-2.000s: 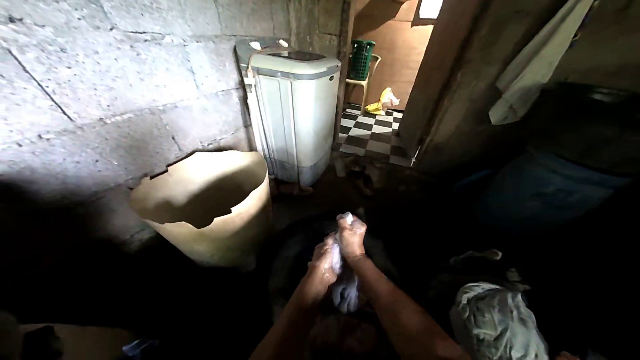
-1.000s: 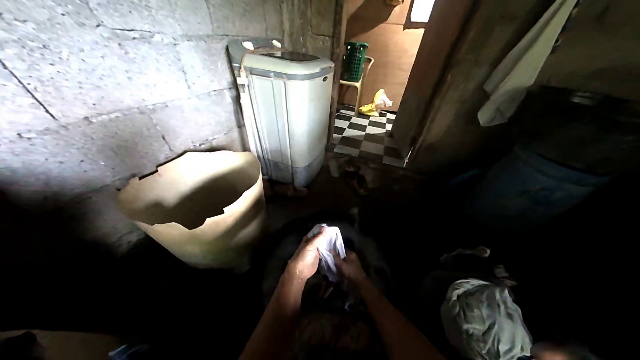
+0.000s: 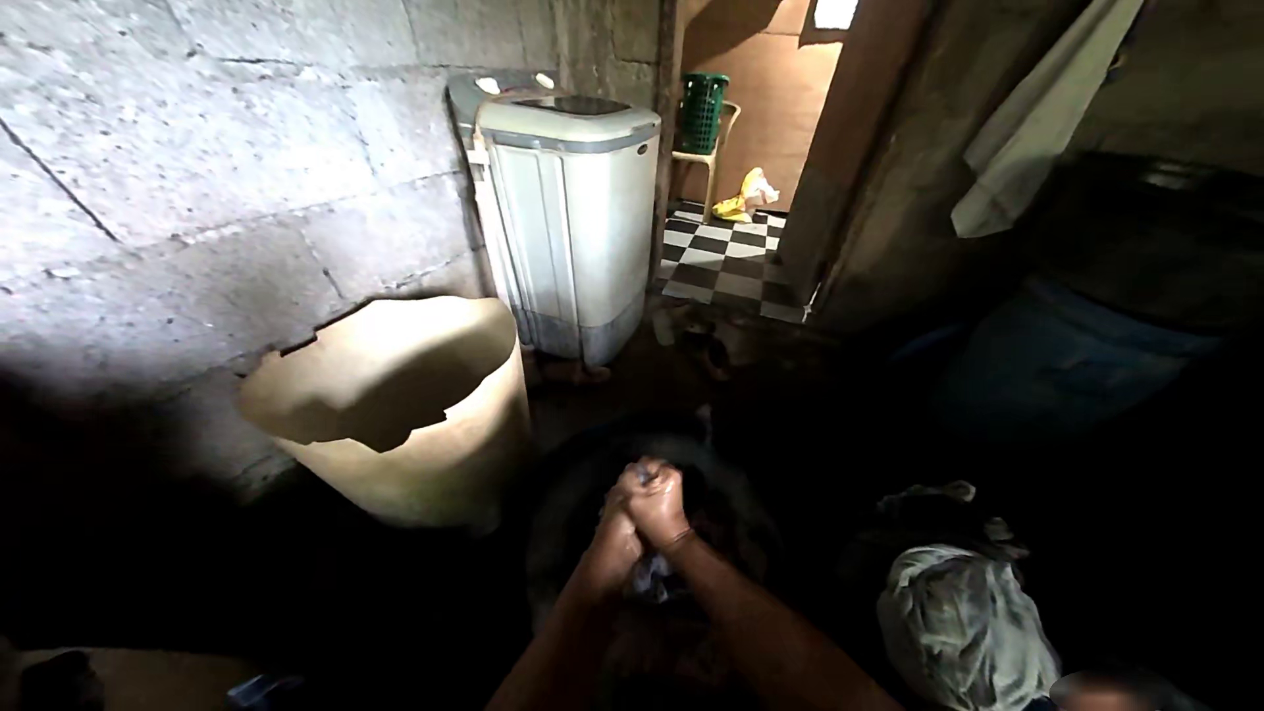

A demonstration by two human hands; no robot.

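Pressed together at the lower middle of the head view, my left hand (image 3: 617,513) and my right hand (image 3: 659,502) both grip a wet, pale cloth (image 3: 652,578). Part of the cloth hangs below the fists, and a bit shows between the fingers. Beneath them is a dark round basin (image 3: 558,494), its contents mostly lost in shadow. A thin band circles my right wrist.
Left of the basin stands a broken-rimmed, cream plastic drum (image 3: 434,484). Behind it is a white and grey washing machine (image 3: 563,217) by a doorway. A bundle of pale cloth (image 3: 963,622) lies at the right, below a blue barrel (image 3: 1076,355).
One second ago the cloth was spread between my hands, which were farther apart; now the fists are together around it. The hands were also pressed together two seconds ago.
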